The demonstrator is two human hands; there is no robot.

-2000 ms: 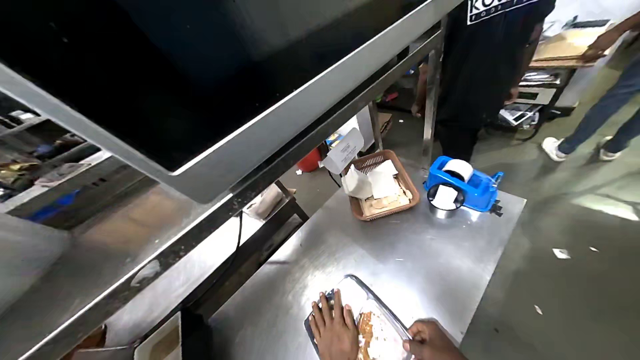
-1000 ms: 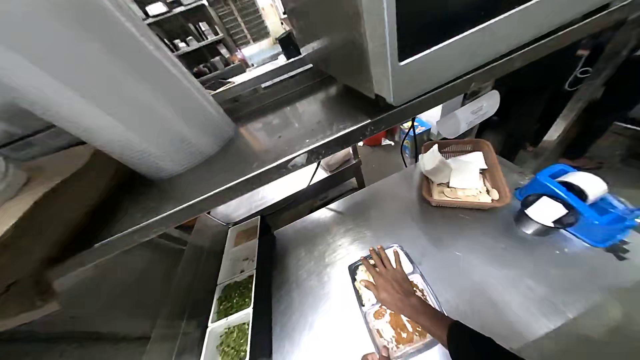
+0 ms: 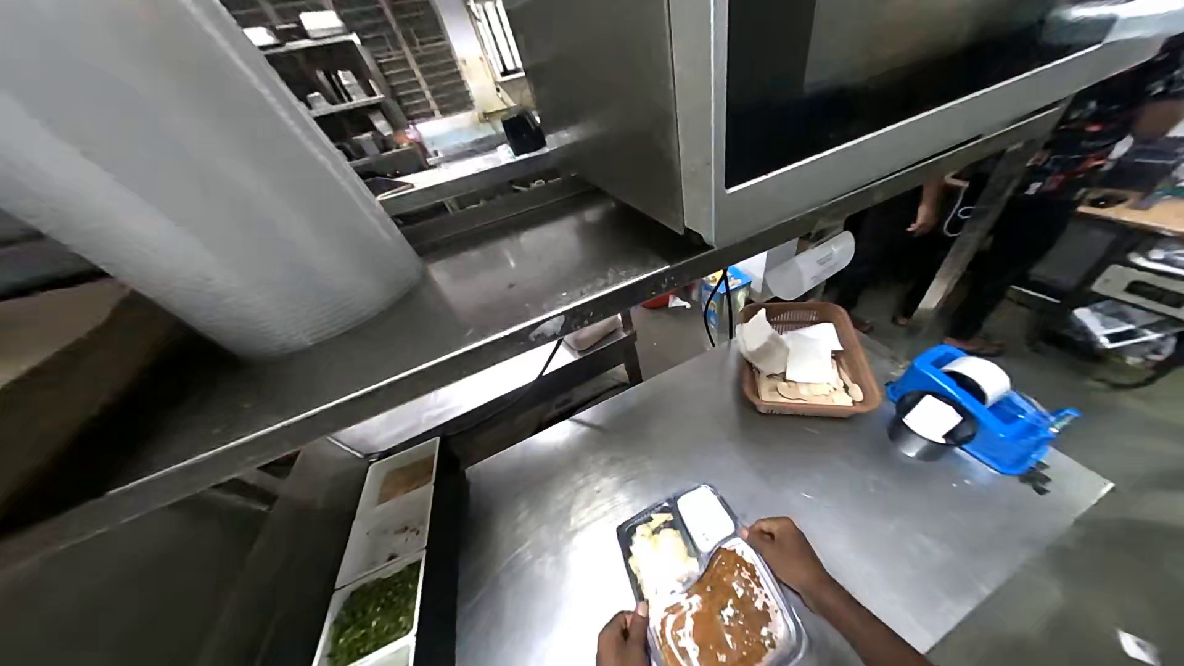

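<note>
A black compartment meal tray (image 3: pixel 626 539) lies on the steel table, with brown sauced food in its large section, pale yellow pieces in another and something white in a third. A clear lid or film seems to cover it. My left hand (image 3: pixel 625 636) grips the tray's near left edge, partly cut off by the bottom of the view. On the opposite side, my right hand (image 3: pixel 784 555) pinches the tray's edge beside the white section.
A brown plastic basket (image 3: pixel 860 356) of napkins and wooden cutlery stands behind the tray, beside a blue tape dispenser (image 3: pixel 1008 425). White containers (image 3: pixel 418 518), one with chopped greens (image 3: pixel 377 614), sit left. A steel shelf (image 3: pixel 555 250) hangs overhead. People stand beyond.
The hand that lay flat on top of the tray a second ago is off it; both hands now hold the tray's edges. The view has swung left since the oldest frame.
</note>
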